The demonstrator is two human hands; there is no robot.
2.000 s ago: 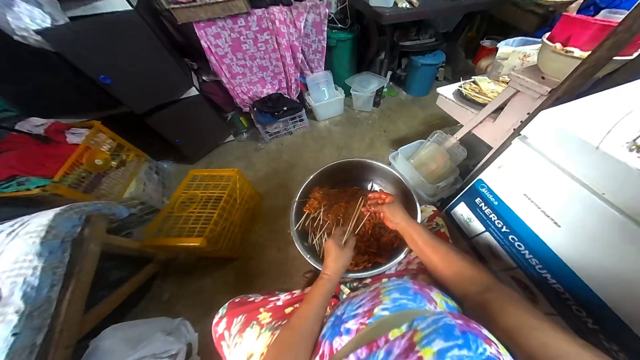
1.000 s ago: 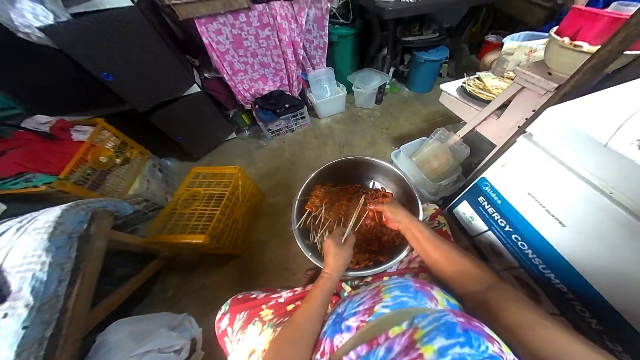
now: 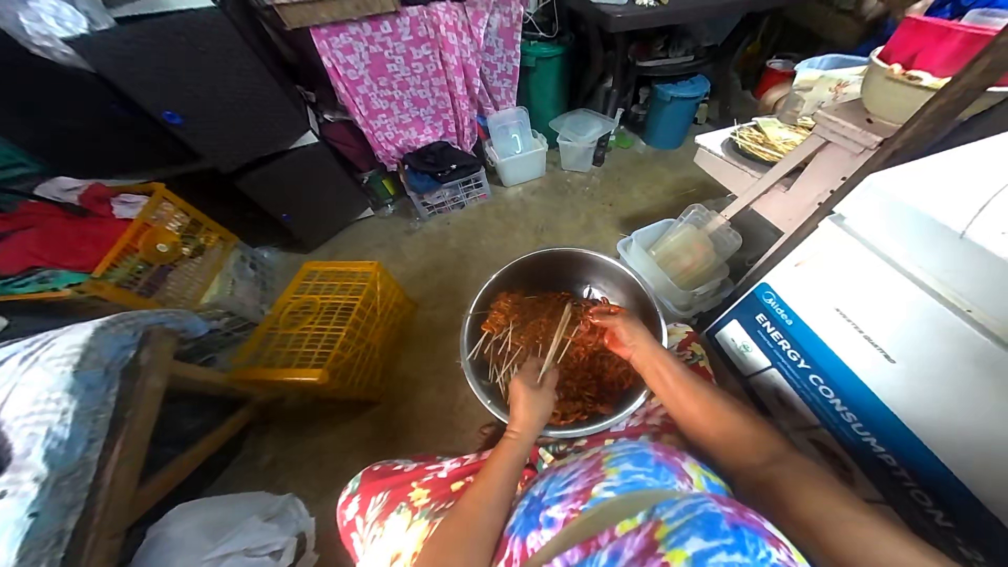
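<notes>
A large stainless steel bowl (image 3: 563, 429) rests at my lap, holding reddish, sauce-coated meat pieces (image 3: 591, 394). My left hand (image 3: 533, 398) is closed around several thin wooden skewers (image 3: 561, 335) that point up and away over the bowl. My right hand (image 3: 622, 331) is at the bowl's right side, its fingertips bent against the red meat; what exactly they pinch is hard to tell. Loaded skewers (image 3: 500, 339) lie in the bowl's left part, with their bare ends toward me and to the left.
A yellow plastic crate (image 3: 323, 323) stands on the floor at left. Clear plastic containers (image 3: 685, 260) sit right behind the bowl, beside a large white appliance (image 3: 890, 315). A pale wooden bench (image 3: 846, 142) bears a plate of sticks (image 3: 772, 142). A white plastic bag (image 3: 228, 531) lies at lower left.
</notes>
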